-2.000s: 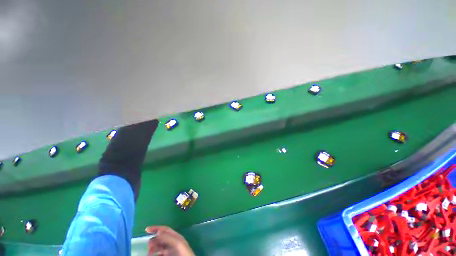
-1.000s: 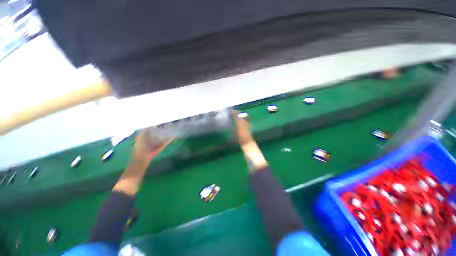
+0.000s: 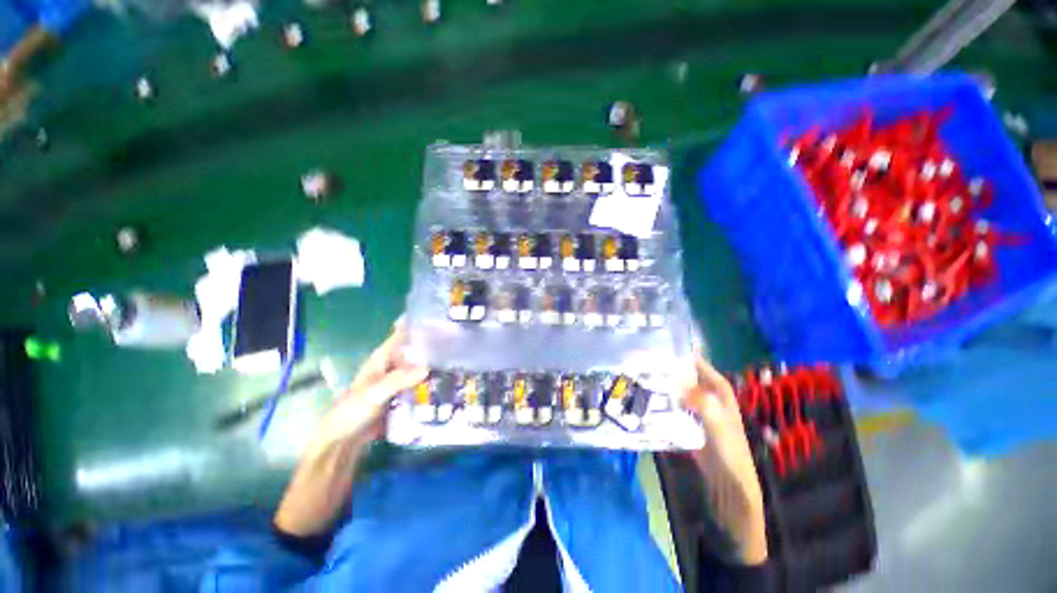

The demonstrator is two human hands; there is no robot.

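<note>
A clear blister tray [image 3: 545,348] is held level in front of my body, above the bench edge. It has four rows of pockets with black units showing white and yellow-gold parts; in the third row only the left pocket shows a dark unit [image 3: 467,299]. A white piece of paper [image 3: 627,210] lies at its upper right. My left hand [image 3: 377,388] grips the tray's left edge near the bottom. My right hand [image 3: 713,405] grips its right edge near the bottom. Fingers under the tray are hidden.
A blue bin [image 3: 788,272] of red clamps [image 3: 904,226] stands right, above a black compartment tray [image 3: 811,510]. At left lie a smartphone [image 3: 264,313], white wipes [image 3: 329,260], a dispenser bottle [image 3: 157,321] and a blue cord [image 3: 278,388]. Spaced units [image 3: 316,184] lie on the green surface beyond.
Both arms were reaching forward over the conveyor with a blurred clear object between the hands; now the hands hold the tray close to my body. The view has tilted down, bringing the phone and black tray into sight.
</note>
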